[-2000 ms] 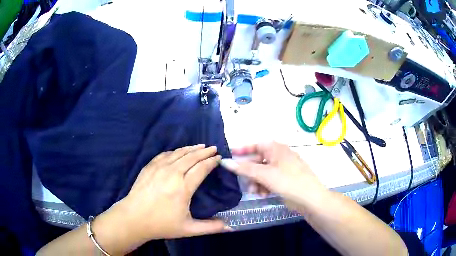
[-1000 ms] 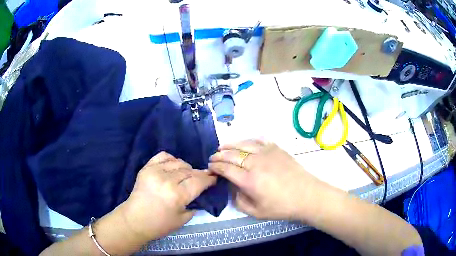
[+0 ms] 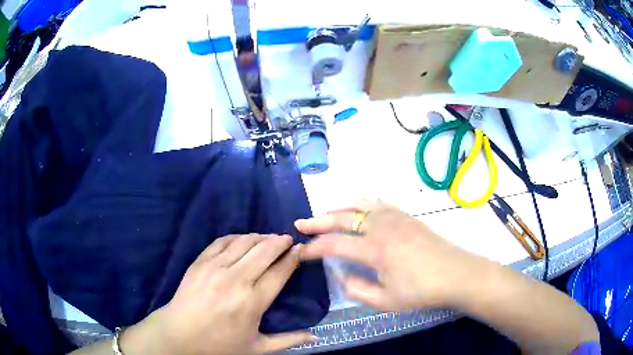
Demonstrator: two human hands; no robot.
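Observation:
The navy garment point(image 3: 125, 208) spreads over the left of the machine table, with its right edge running under the presser foot point(image 3: 271, 151). My left hand point(image 3: 232, 288) lies flat on the cloth near the front, fingertips at the folded edge. My right hand point(image 3: 389, 256) is at the right side of that edge, its thumb and fingertips pinching the folded hem point(image 3: 305, 252) beside my left fingertips. Its lower fingers are blurred. The needle area is partly hidden by glare.
The grey-blue knob point(image 3: 311, 152) is right of the presser foot. Scissors point(image 3: 474, 170) and orange-brown snips point(image 3: 519, 229) lie to the right. A mint-green piece point(image 3: 486, 61) is on brown cardboard point(image 3: 409, 62). A measuring tape point(image 3: 389, 317) runs along the front edge.
The front corner of the cloth, bunched a second ago, now lies flatter and extends further toward the table edge. My left hand has moved slightly down; my right fingers have opened out somewhat.

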